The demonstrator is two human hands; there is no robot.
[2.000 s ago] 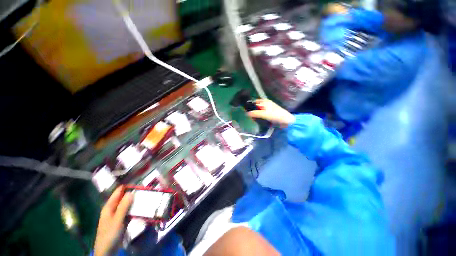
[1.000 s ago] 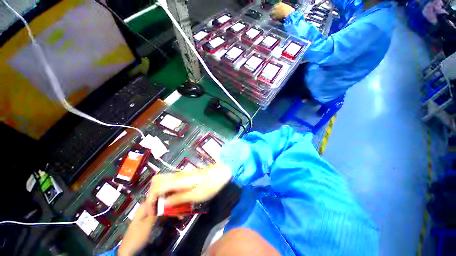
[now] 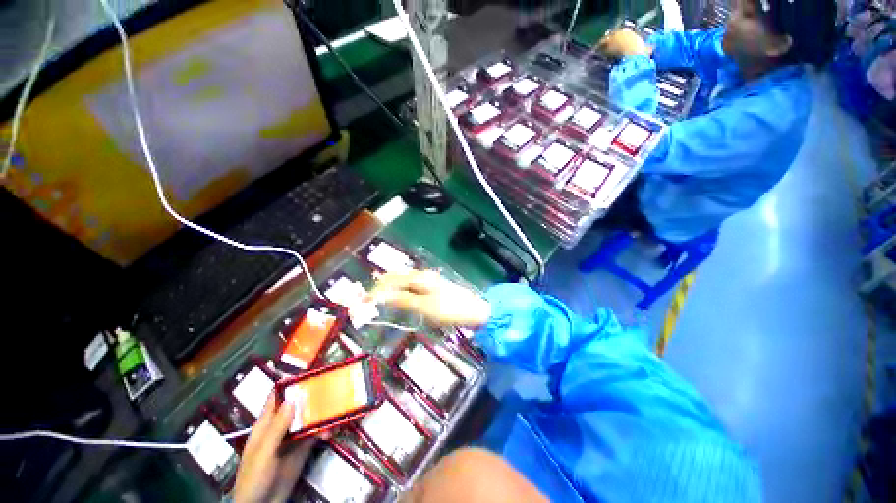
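My left hand (image 3: 263,454) holds a red-edged smartphone (image 3: 332,395) with a lit orange screen, low over the near part of the blister tray (image 3: 460,401). My right hand (image 3: 424,297) reaches over the tray's far part, its fingertips at a small white piece (image 3: 360,303) by the white cable; whether it grips it cannot be told. Another smartphone with an orange screen (image 3: 310,338) lies in the tray. Several phones with white faces, such as one nearby (image 3: 428,373), fill other pockets.
A monitor (image 3: 187,118) and keyboard (image 3: 285,236) stand behind the tray. A mouse (image 3: 426,196) and black scanner (image 3: 491,250) lie at the right. Stacked trays (image 3: 550,196) of phones stand beyond, beside a seated person in blue (image 3: 727,147). White cables (image 3: 157,187) hang across.
My hands were together at the phone and are now apart. The held phone's lit screen now faces up. My right hand has moved up to the white piece. The view has shifted.
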